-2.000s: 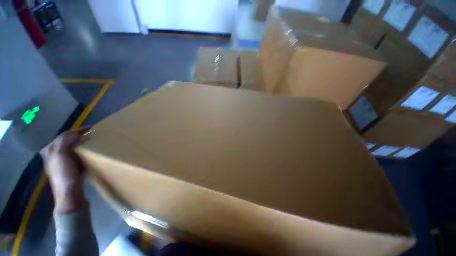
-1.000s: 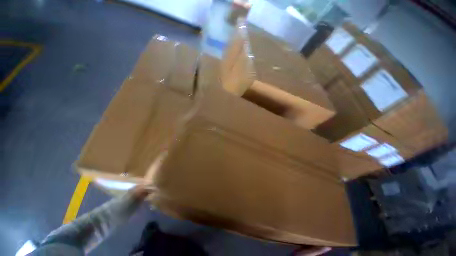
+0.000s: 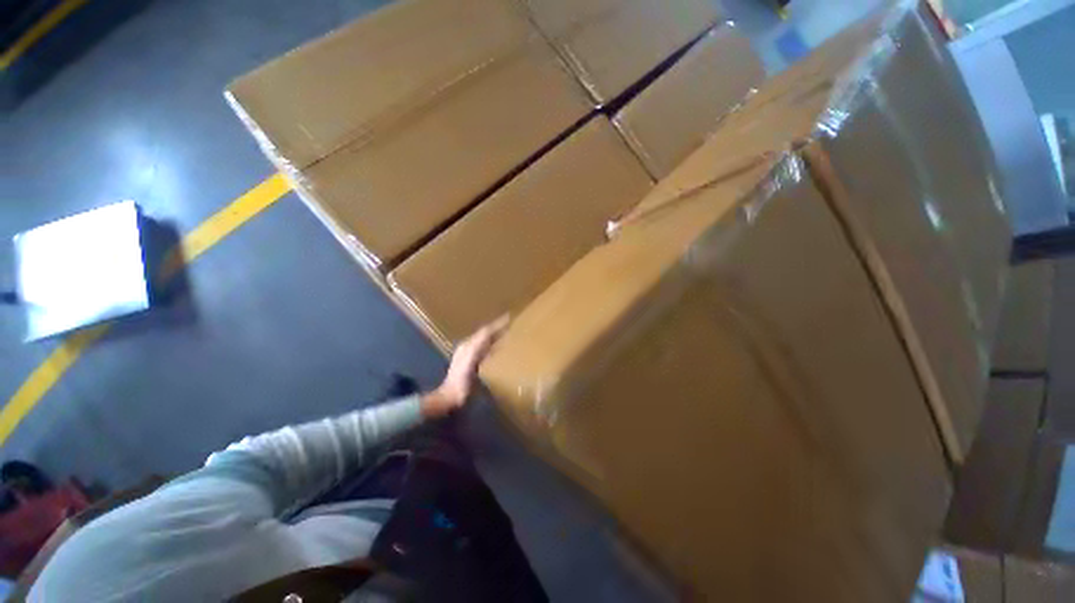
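A large brown shipping carton point(image 3: 731, 436) stands in front of me on the right, its top close to my view. My left hand point(image 3: 469, 363) rests with its fingers on the carton's near left corner. The carton sits right up against another taped carton point(image 3: 908, 224) behind it. Lower cartons point(image 3: 472, 106) lie side by side to the left, with clear tape on their edges. My right hand is not in view; whether it touches the carton cannot be seen.
The bright platform scale point(image 3: 83, 271) stands on the grey floor at the left, over a yellow lane line point(image 3: 236, 218). A red object point(image 3: 45, 518) is at the lower left. More stacked cartons point(image 3: 1002, 459) are at the right edge, below a pale table part point(image 3: 1014, 130).
The view has turned right and down. The carton has come to stand beside the taped carton, lined up with it. My left hand is still at its left edge; the scale has come into view.
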